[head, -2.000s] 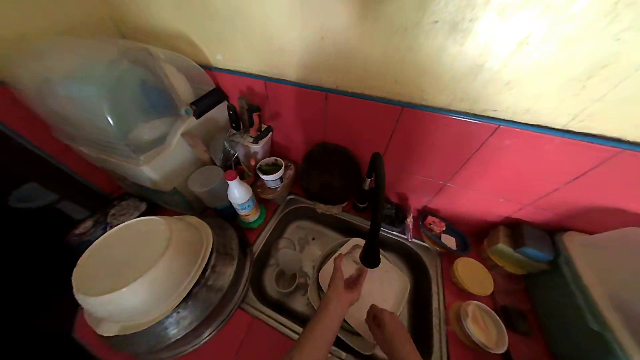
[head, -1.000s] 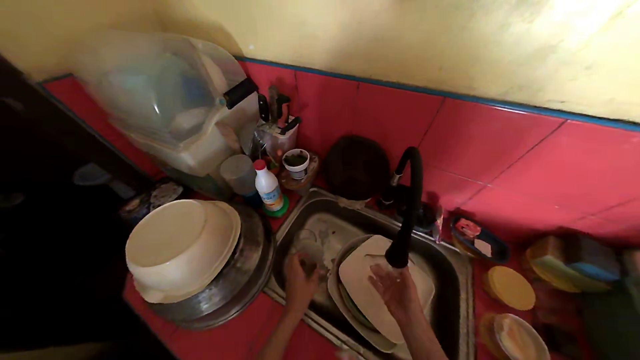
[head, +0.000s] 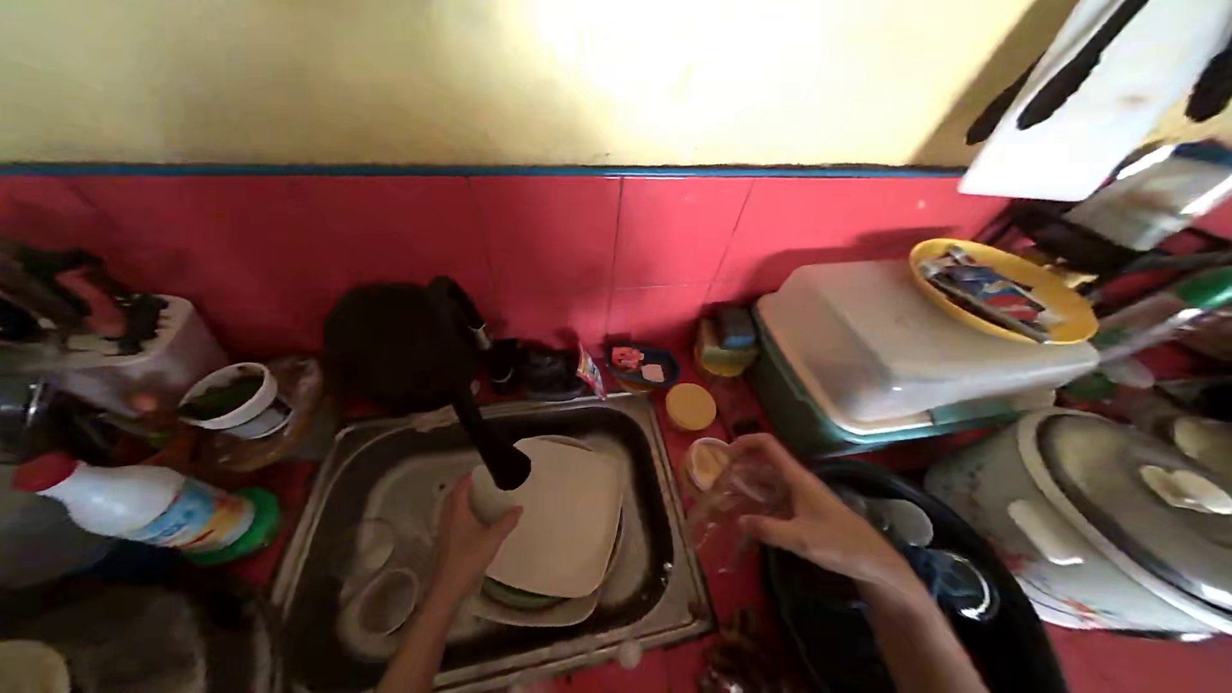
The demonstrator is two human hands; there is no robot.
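My left hand [head: 474, 539] grips a small whitish cup [head: 489, 493] right under the spout of the black faucet [head: 500, 457]. Below it, a square cream plate [head: 568, 520] lies on other dishes in the steel sink [head: 674, 568]. My right hand [head: 804, 510] holds a clear drinking glass [head: 741, 496], between the sink's right edge and a black basin [head: 818, 616]. Clear glassware [head: 385, 602] stands in the left of the sink. Inside the basin is more glassware [head: 962, 585].
A red-capped bottle [head: 164, 505], a white tub [head: 231, 399] and a dark pan [head: 385, 346] are left of and behind the sink. To the right are a lidded storage box [head: 866, 356] with a yellow plate [head: 1073, 313] on it, and a large lidded pot [head: 1020, 520].
The view has swung right. My right hand has moved from over the square plate to beside the basin, now with a glass. My left hand is now under the spout with a cup.
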